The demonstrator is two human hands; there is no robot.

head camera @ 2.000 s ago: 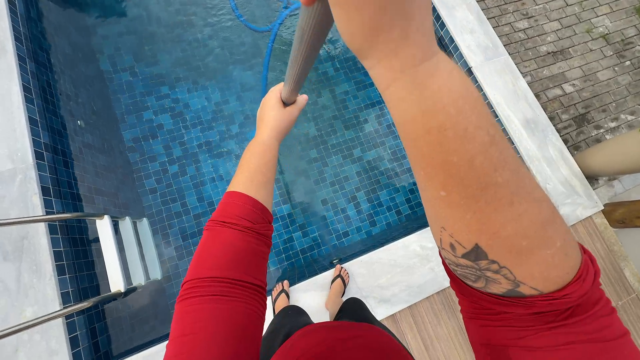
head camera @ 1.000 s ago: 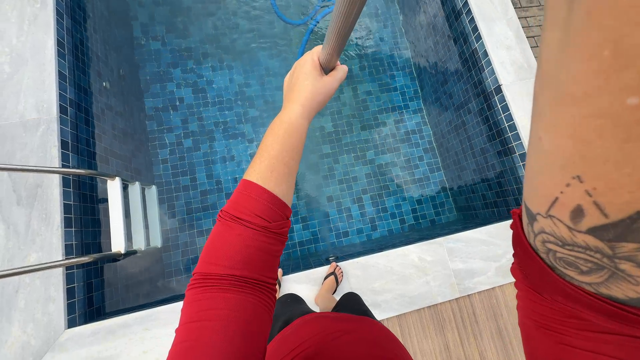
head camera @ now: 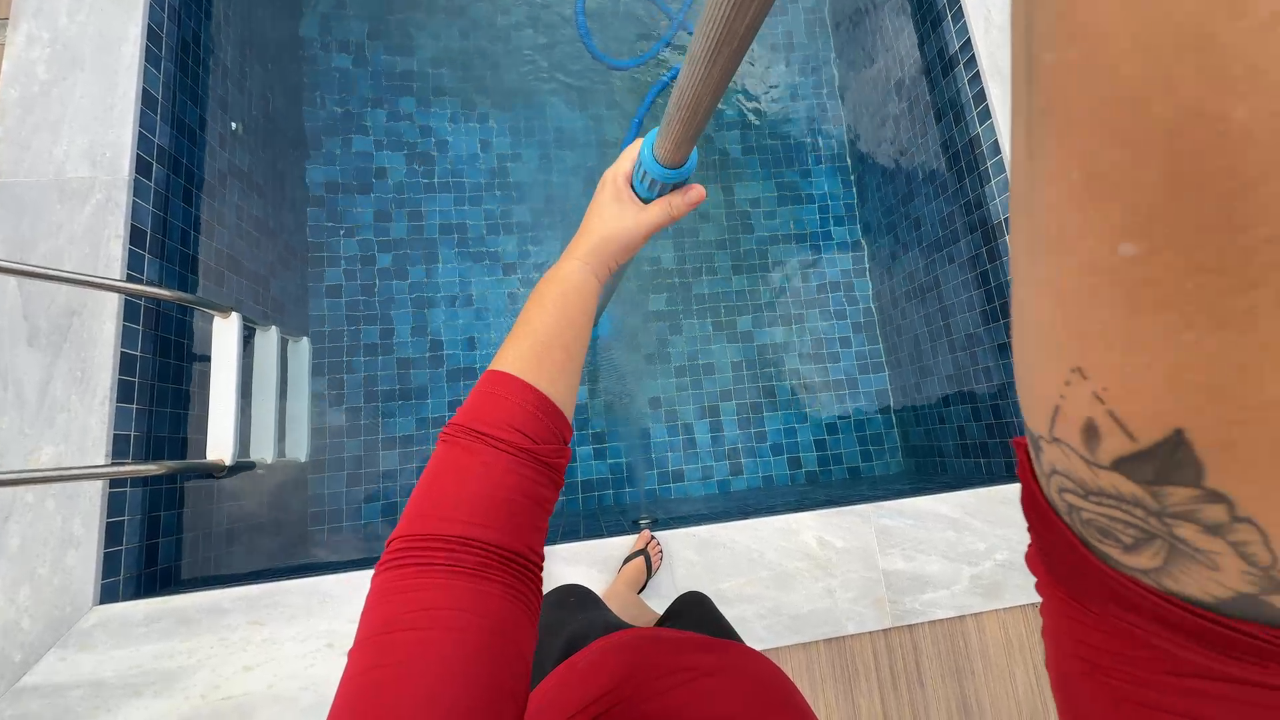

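Note:
My left hand (head camera: 640,205) is wrapped around a telescopic pole, at its ribbed blue locking collar (head camera: 663,168). The thicker grey, grooved section of the pole (head camera: 712,80) rises from the collar and leaves the top of the view. Below my hand a thinner section slants down toward the water, partly hidden behind my wrist and forearm. My right forearm fills the right side, raised, and its hand is outside the view. A blue hose (head camera: 650,105) lies looped in the pool water near the top, behind the pole.
A blue-tiled pool (head camera: 420,300) lies before me. Its ladder has metal rails (head camera: 110,470) and white steps (head camera: 225,385) at the left. My sandalled foot (head camera: 638,562) stands on the pale stone edge (head camera: 800,570), with wood-look decking (head camera: 920,665) behind it.
The blue collar now shows at my left hand; earlier only grey pole showed there. Part of my right hand was visible on the upper pole two seconds ago and is now out of view.

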